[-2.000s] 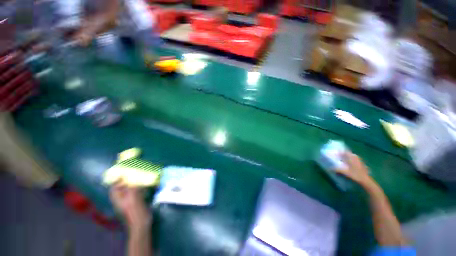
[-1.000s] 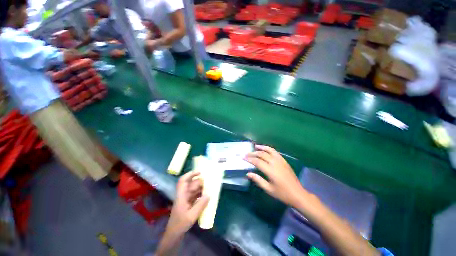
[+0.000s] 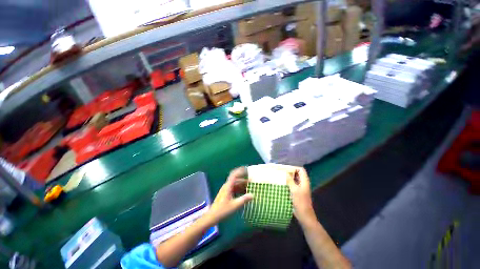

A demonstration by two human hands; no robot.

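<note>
A pale yellow sticker sheet point(image 3: 268, 202) with rows of small green dots is held up between my hands at the centre. My left hand point(image 3: 234, 194) holds its left edge. My right hand point(image 3: 299, 189) pinches its upper right corner. The sheet's top part is bare pale backing and its lower part is slightly blurred. The bench scale point(image 3: 181, 202) with a grey pan stands on the green belt, left of my left hand. Light-blue boxes point(image 3: 90, 246) lie on the belt at the lower left.
A large stack of white retail boxes point(image 3: 310, 126) stands just beyond the sheet, with another stack point(image 3: 402, 79) further right. A metal shelf point(image 3: 173, 31) crosses overhead. A yellow block point(image 3: 53, 193) sits at the far left. Red trays point(image 3: 113, 131) lie behind the line.
The view has swung right to the box stacks. My right hand has left the light-blue boxes and now holds the sheet, which is opened out with its green dots showing.
</note>
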